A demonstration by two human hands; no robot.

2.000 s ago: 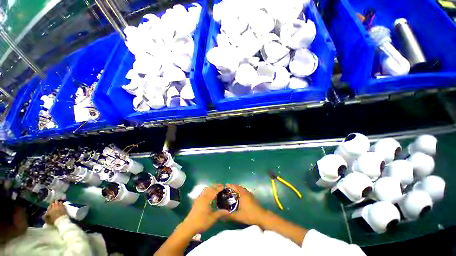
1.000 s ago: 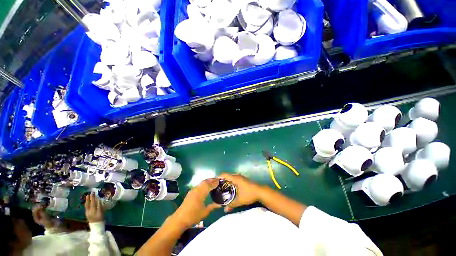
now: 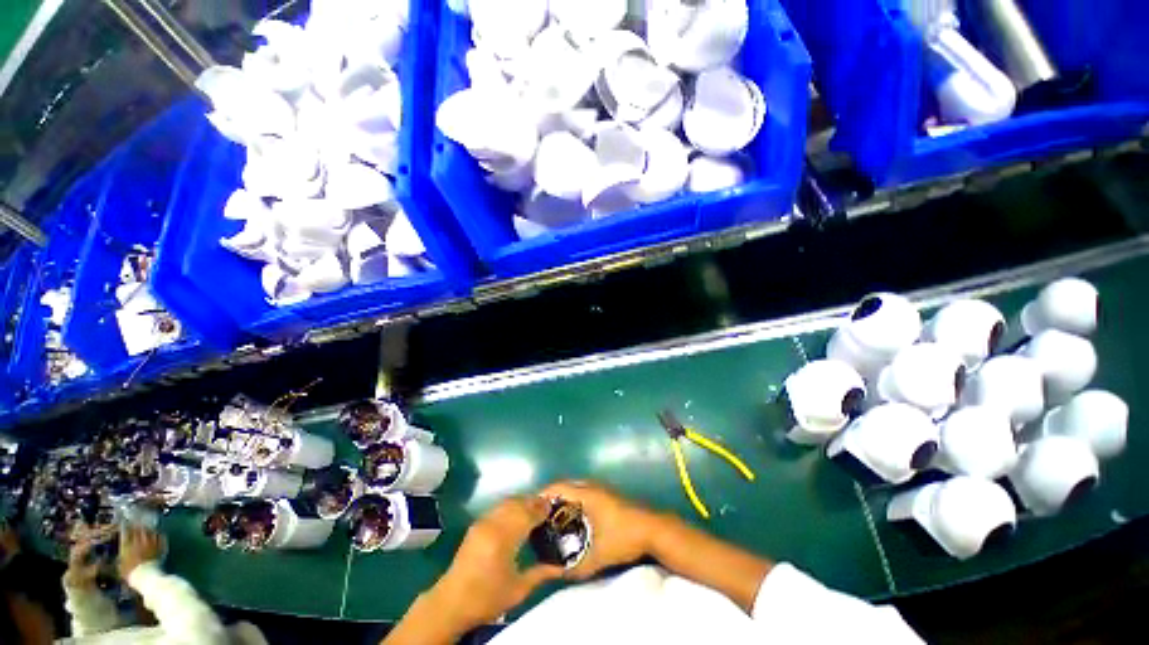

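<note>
My left hand and my right hand are closed around one open camera body at the bottom centre. Its round dark top with coppery wired inner parts faces up between my fingers. Its lower part is hidden by the hands. Several more open camera bodies lie on the green bench to the left, white cylinders with dark wired ends. Cutters with yellow handles lie open on the bench to the right of my hands. Several covered camera heads, smooth and white with dark openings, are grouped at the right.
Blue bins stand in a row above the bench. The two middle bins hold white shell covers. Left bins hold small wired parts. The right bin holds a white tubular part and a grey tube. Another person's hands are at lower left.
Both my hands stay around the camera body, which has turned slightly. The view has shifted a little since one second ago. The other person's hands have moved left, and one more open body lies near the group's front.
</note>
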